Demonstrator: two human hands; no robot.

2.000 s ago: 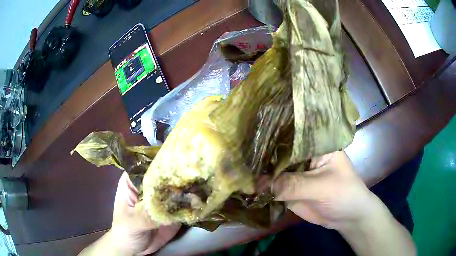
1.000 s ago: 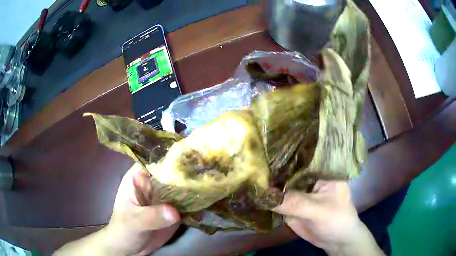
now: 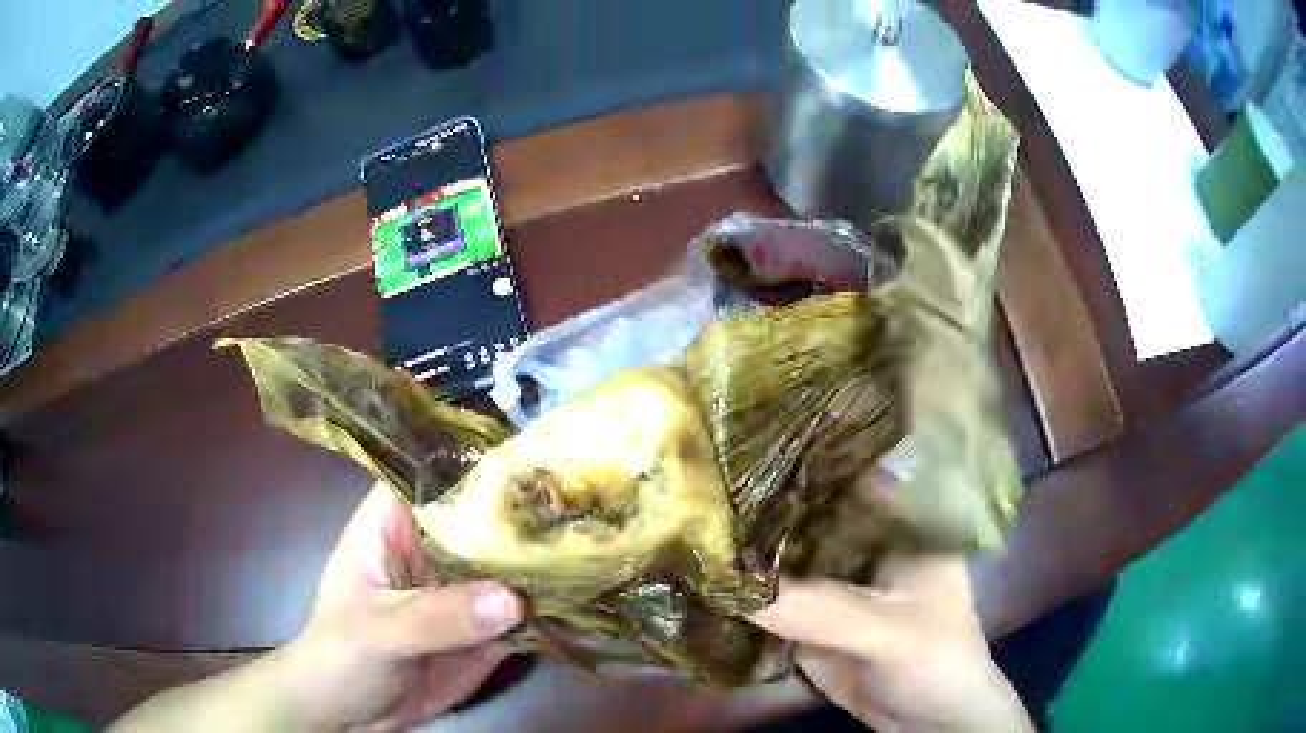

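A pale yellow zongzi (image 3: 645, 430) lies in brown-olive wrapping leaves (image 3: 795, 387), with a bitten hollow of brown filling facing up. My left hand (image 3: 408, 616) grips the leaves at the lower left, thumb on the near side. My right hand (image 3: 895, 637) grips the leaves at the lower right; its fingers are partly hidden under them. Long leaf flaps stick out to the left and up to the right; the right flap is blurred.
Behind the zongzi are a clear plastic bag (image 3: 616, 338) and a lit smartphone (image 3: 446, 258). A metal canister (image 3: 867, 115) stands at the back. A white paper sheet (image 3: 1110, 172) lies right, black teaware (image 3: 215, 100) top left.
The zongzi has been turned more upward and lowered from its earlier tilt, still in both hands. The view has shifted, so the canister and its lid show more fully.
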